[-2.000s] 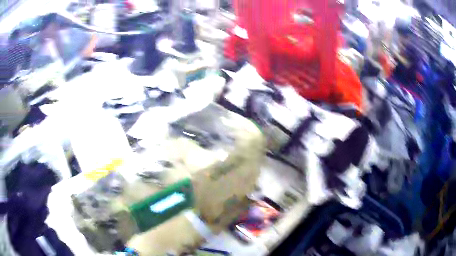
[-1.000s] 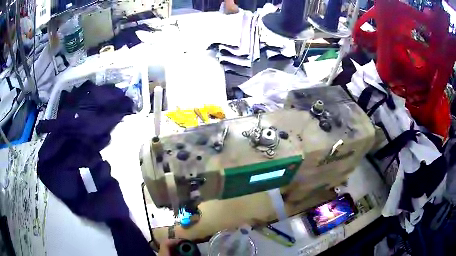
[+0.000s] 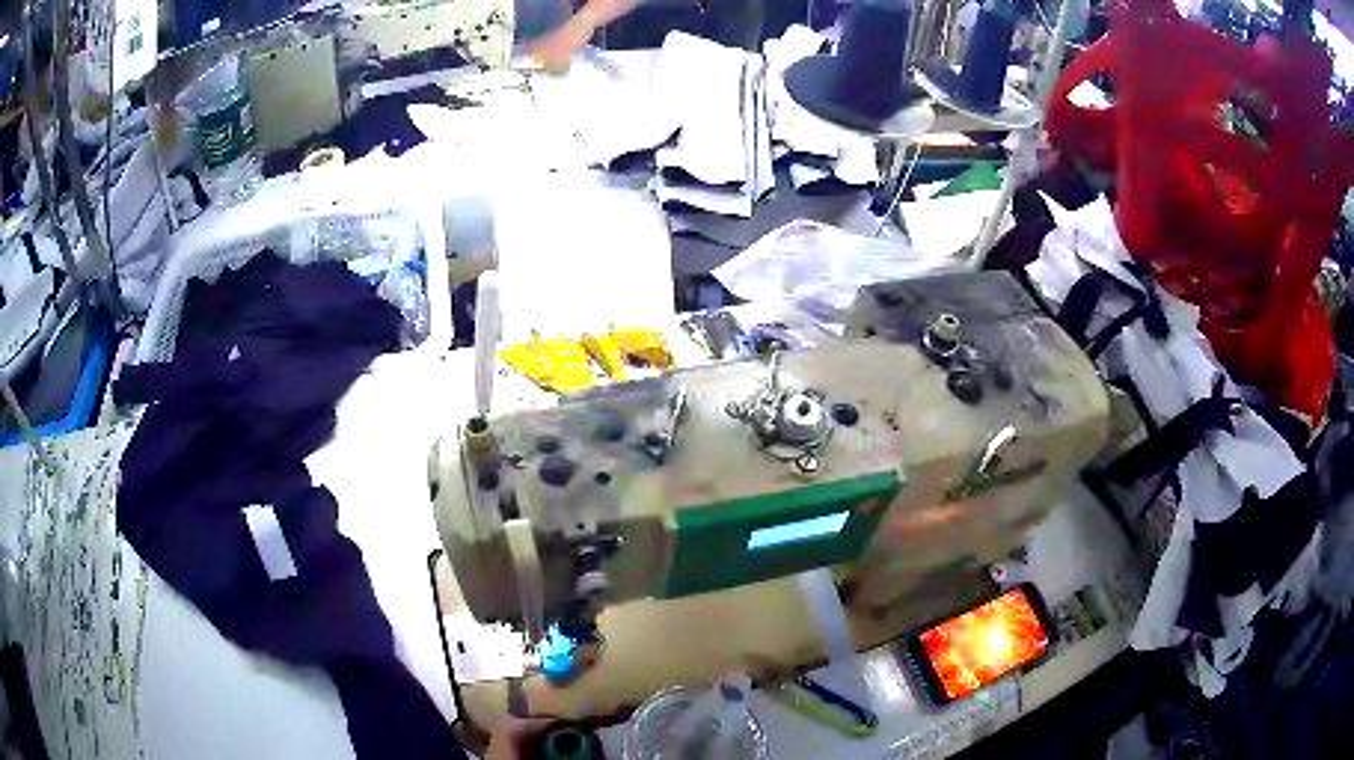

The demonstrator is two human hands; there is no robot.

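Note:
A sliver of what looks like my left hand (image 3: 509, 736) shows at the bottom edge, cut off, beside the dark green-tipped thread cone (image 3: 566, 744); whether it grips the cone cannot be told. My right hand is not in view. The beige sewing machine (image 3: 772, 446) has a lit display on a green panel. A bright blue piece (image 3: 560, 650) sits by its needle area. A navy garment piece (image 3: 253, 490) with a small white patch lies left of the machine, running from a white bin (image 3: 434, 267) to the bottom edge.
A lit smartphone (image 3: 980, 647), yellow-green snips (image 3: 832, 705) and a clear round container (image 3: 695, 728) lie along the machine bed. White and navy bundles (image 3: 1225, 490) hang at right below a red crate or stool (image 3: 1188, 178). Thread cones stand behind. Another person's hand (image 3: 561, 48) shows at top.
The view has swung and steadied since the earliest, blurred frame. Over the last second, the phone screen has turned orange-red and the other person's hand at the top has moved left and further into view.

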